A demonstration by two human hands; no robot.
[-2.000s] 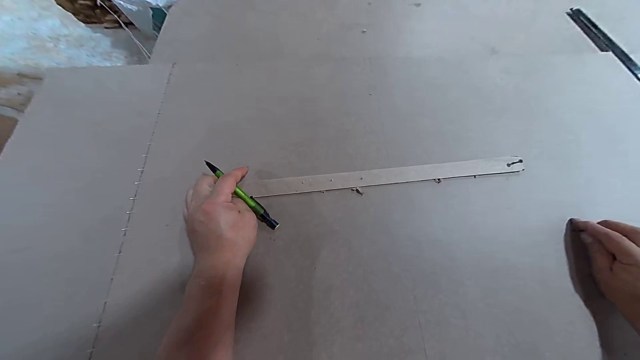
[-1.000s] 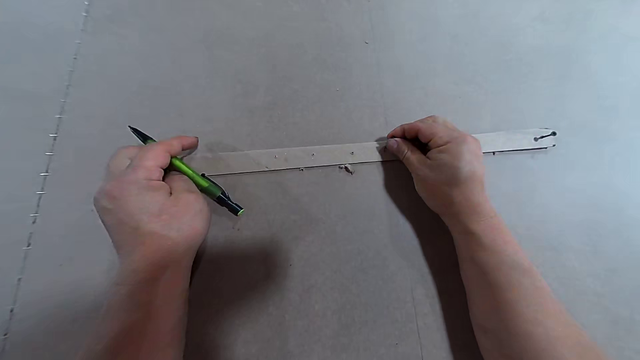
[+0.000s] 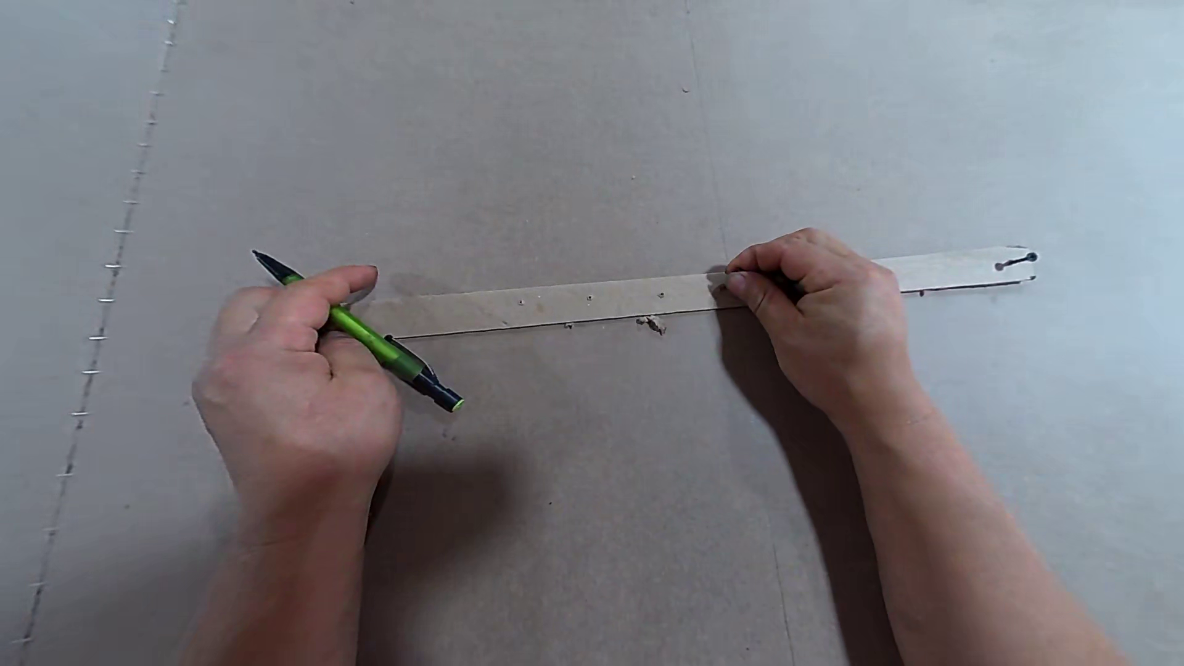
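Observation:
A green and black mechanical pencil (image 3: pixel 365 335) rests slantwise in my left hand (image 3: pixel 301 388), its dark tip pointing up and left. The fingertips of that hand are at the left end of a thin, pale, flat strip (image 3: pixel 453 313), which has small holes along it. My right hand (image 3: pixel 828 319) has thumb and forefinger pinched together over the strip, right of its middle; whether something small is between them is hidden. At the strip's right end, a dark line joins two dark spots (image 3: pixel 1016 262).
The strip lies on a broad grey-brown board (image 3: pixel 573 555). A row of staples (image 3: pixel 113 266) runs along a seam at the left. Small torn bits (image 3: pixel 653 325) stick out by the strip's lower edge. Faint lines cross the board.
My right hand has come from the far right of the board onto the strip. My left hand stays at the strip's left end with the pencil. The view has moved closer.

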